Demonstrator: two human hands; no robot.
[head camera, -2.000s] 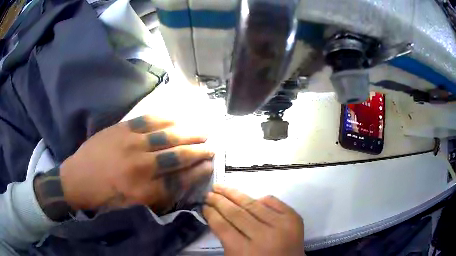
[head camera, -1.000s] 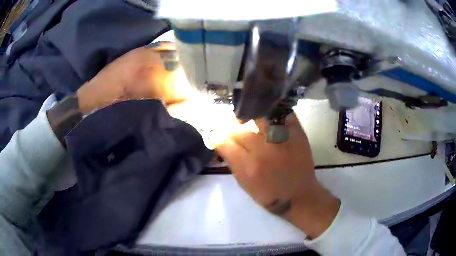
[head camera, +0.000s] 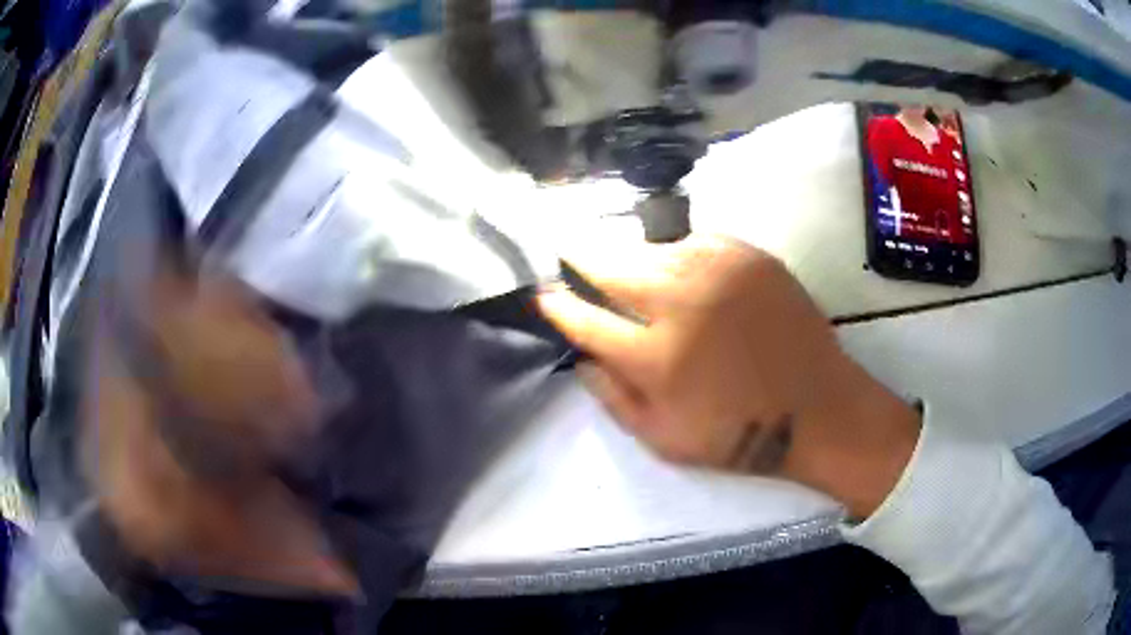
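Observation:
Dark grey cloth (head camera: 397, 422) lies on the left of the table, and a paler white-lilac part of it (head camera: 292, 186) spreads behind, towards the needle area. My right hand (head camera: 719, 360) pinches the cloth's dark edge between its fingertips, in front of the presser area. My left hand (head camera: 217, 434) is strongly blurred over the cloth at the left; whether it grips the cloth cannot be told. The machine head (head camera: 595, 62) is blurred at the top, and the needle is lost in glare.
A black smartphone (head camera: 920, 199) with a lit screen lies on the table right of the machine head. A dark knob with a grey cap (head camera: 665, 213) hangs just behind my right hand. The table's ridged front edge (head camera: 645, 555) curves along the bottom.
The view has shifted, and the machine head sits higher. My left hand has moved down and left, away from the needle area. The pale side of the cloth now shows behind the dark part.

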